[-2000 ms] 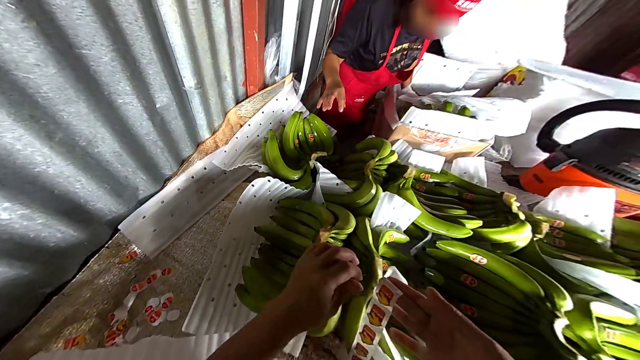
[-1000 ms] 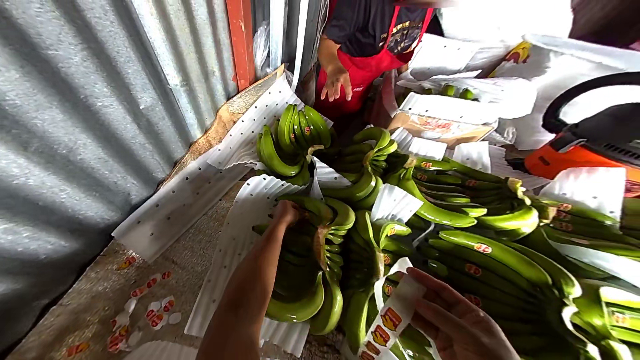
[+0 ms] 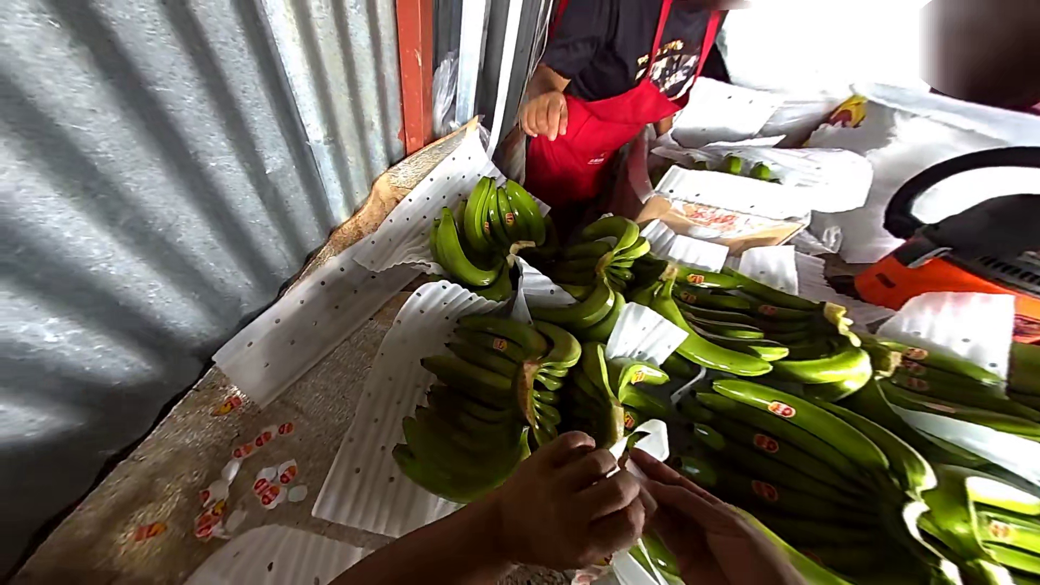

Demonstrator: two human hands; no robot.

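At the bottom centre my left hand (image 3: pixel 569 504) has its fingers curled at a white strip of stickers (image 3: pixel 650 439). My right hand (image 3: pixel 707 520) meets it there, its thumb and finger closed on the same strip. Just above and left of my left hand, a hand of green bananas (image 3: pixel 471 406) lies on a white perforated foam sheet (image 3: pixel 366 455), one sticker on its upper fruit. More green bananas (image 3: pixel 796 439) with oval stickers spread to the right, and another cluster (image 3: pixel 487 227) stands farther back. The lower part of the strip is partly hidden by my hands.
A corrugated metal wall (image 3: pixel 162 162) runs along the left. Loose stickers (image 3: pixel 264 483) lie on the surface beside it. Across from me stands a person in a red apron (image 3: pixel 585 146). An orange and black machine (image 3: pixel 959 260) is at the right, near an open carton (image 3: pixel 723 219).
My left hand has moved from the banana cluster, right and toward me, to the sticker strip. My right hand still holds the strip. A sticker now shows on the left cluster's upper fruit.
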